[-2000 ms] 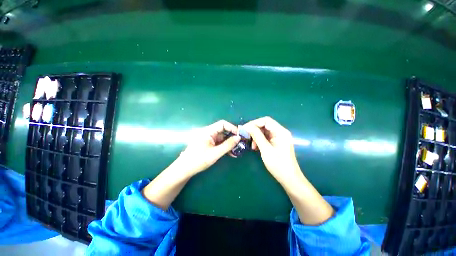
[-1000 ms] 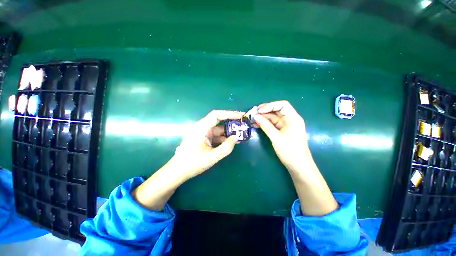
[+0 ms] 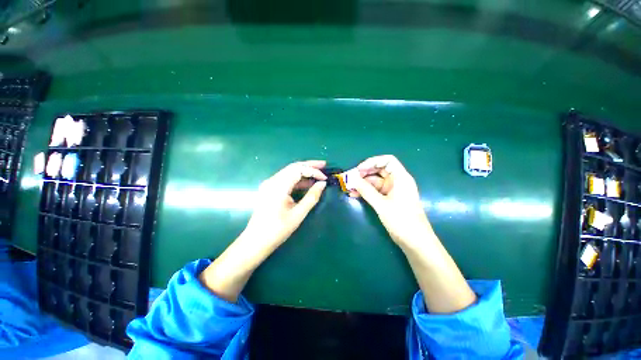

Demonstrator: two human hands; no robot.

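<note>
My left hand [image 3: 282, 202] pinches a small black housing [image 3: 330, 177] between thumb and fingers, at the middle of the green bench. The housing is seen nearly edge-on and is partly hidden by the fingers. My right hand [image 3: 391, 195] pinches a small white module [image 3: 351, 178] with an orange-yellow edge, just right of the housing. The orange edge lies against or very near the housing; whether they are joined is too small to tell.
A black tray [image 3: 96, 237] stands left, with pale pieces [image 3: 67, 131] in its top pockets. A black tray [image 3: 603, 295] at right holds several white-and-orange parts [image 3: 596, 185]. A blue-edged unit [image 3: 478, 160] lies alone on the green bench [image 3: 295, 281]. Another tray [image 3: 15, 112] shows far left.
The housing has turned from face-up to nearly edge-on in my left hand. The white module with its orange edge now shows more clearly in my right fingers. The view has shifted slightly.
</note>
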